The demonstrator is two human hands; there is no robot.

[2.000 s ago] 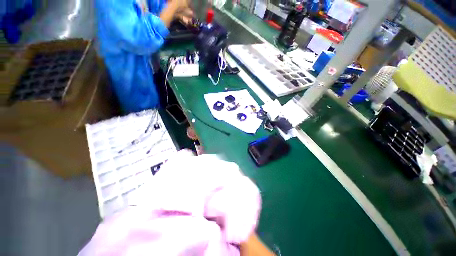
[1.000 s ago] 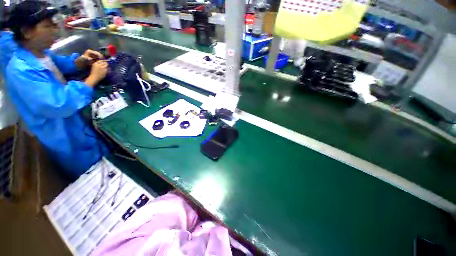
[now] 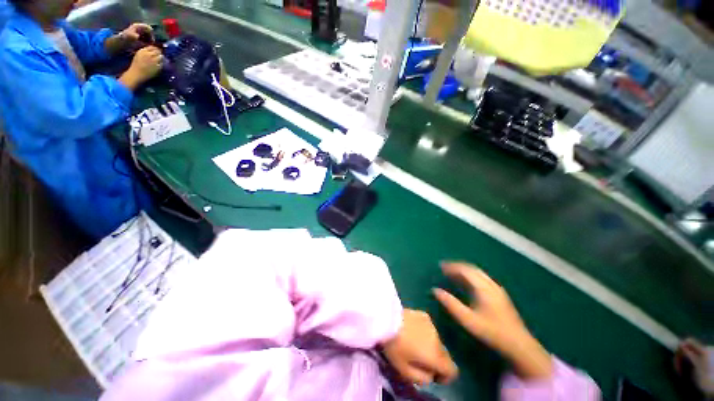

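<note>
My left hand [image 3: 421, 352] reaches out of a pink sleeve low in the middle, over the green bench [image 3: 423, 251]. Its fingers are curled downward, and what is under them is hidden. My right hand [image 3: 487, 310] is to its right, blurred, with fingers and thumb apart and nothing in it. A black smartphone [image 3: 344, 208] lies on the bench beyond my hands. White paper [image 3: 274, 182] behind it to the left bears round black pieces and small yellowish bits.
A white tray [image 3: 86, 270] with black cables is at the lower left. A person in blue [image 3: 63, 133] works by a black fan [image 3: 192, 66] and power strip [image 3: 160, 124]. A post [image 3: 391, 70] and another white tray [image 3: 313, 90] stand behind. Another person's hand [image 3: 693, 362] shows at the right edge.
Both my hands have come into view over the bench. My pink left sleeve has extended further over the bench. A hand now shows at the right edge.
</note>
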